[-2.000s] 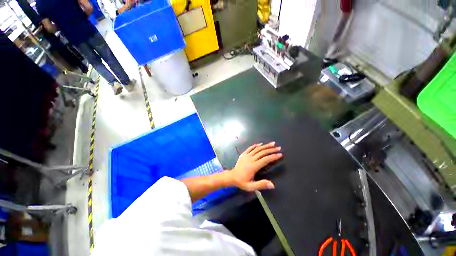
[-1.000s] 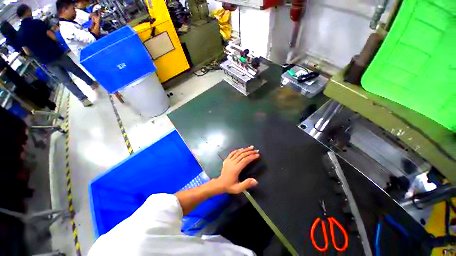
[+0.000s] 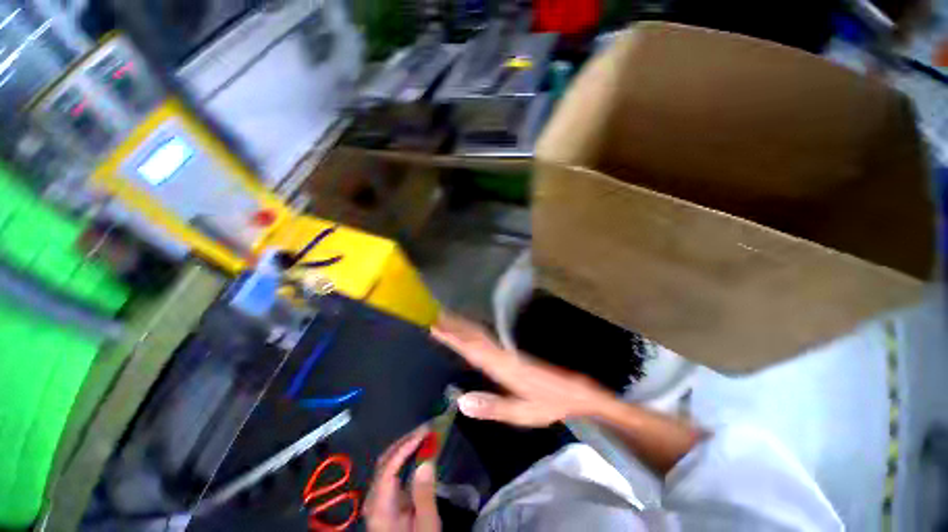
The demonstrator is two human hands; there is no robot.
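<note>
The picture is blurred. My right hand (image 3: 530, 387) reaches in from the right over the bench edge, fingers stretched and thumb apart, with nothing visible in it. My left hand (image 3: 403, 486) is low at the bench edge, fingers and thumb apart, beside a red button (image 3: 428, 447) on what looks like a narrow control box. No held part shows in it. Red-handled scissors (image 3: 331, 497) lie on the dark mat (image 3: 385, 364) left of my left hand. A long silver bar (image 3: 279, 457) and blue-handled cutters (image 3: 304, 372) lie beyond them.
A large open brown carton (image 3: 676, 260) stands at the right; its visible inside shows no contents. A white bucket (image 3: 509, 296) with black contents is partly under it. Yellow machine housing (image 3: 364, 270) and a panel with a lit screen (image 3: 164, 161) are behind the bench. A green tray (image 3: 36, 301) is far left.
The view has swung right; the blue crate and people are gone, the carton and bucket show. My left hand is off its earlier flat spot on the bench. My right hand has come into view.
</note>
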